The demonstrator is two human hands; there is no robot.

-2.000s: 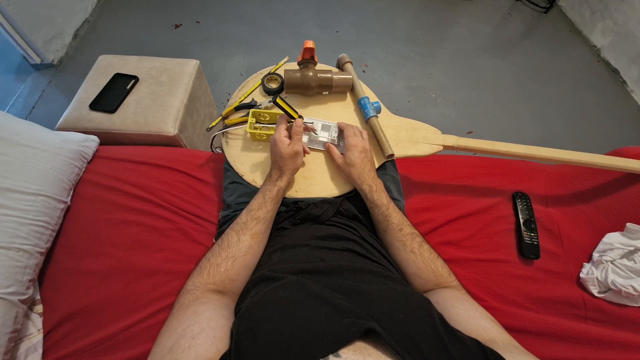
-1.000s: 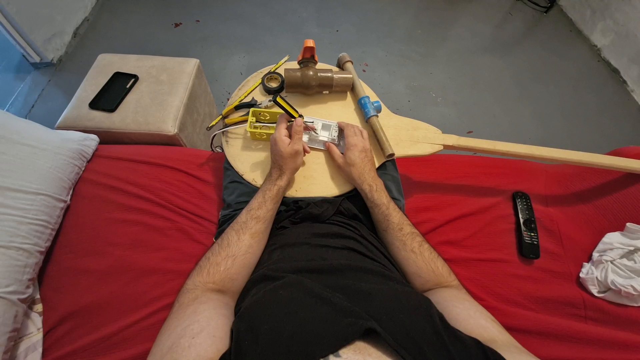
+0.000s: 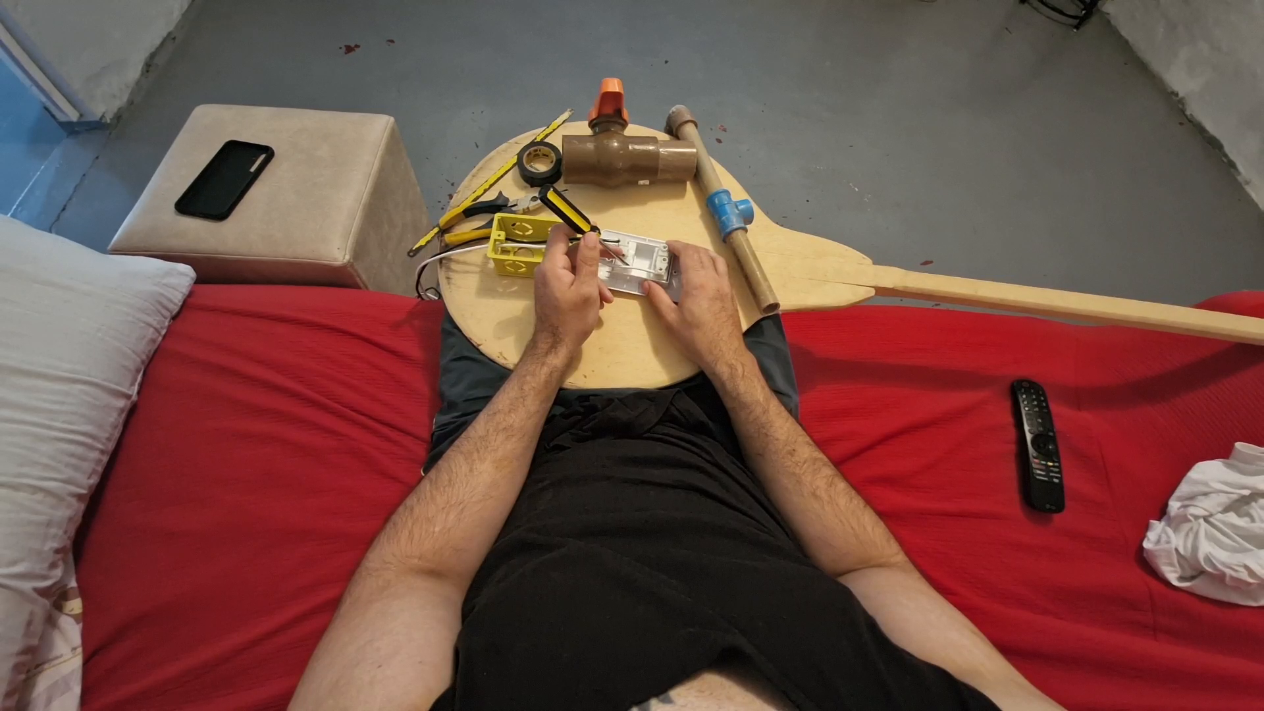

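A round wooden paddle board lies across my thighs. My right hand grips the right end of a white electrical plate, its back side up. My left hand is at the plate's left end with fingers closed on wires, whose tips reach over the plate. A yellow electrical box sits left of that hand, partly hidden by it, with a white cable running through. Beyond my left fingers is a black and yellow handled tool; its far part is hidden.
On the board are yellow-handled pliers, black electrical tape, a yellow folding rule, a brown ball valve and a brown pipe with a blue fitting. A phone rests on a pouf; a remote lies right.
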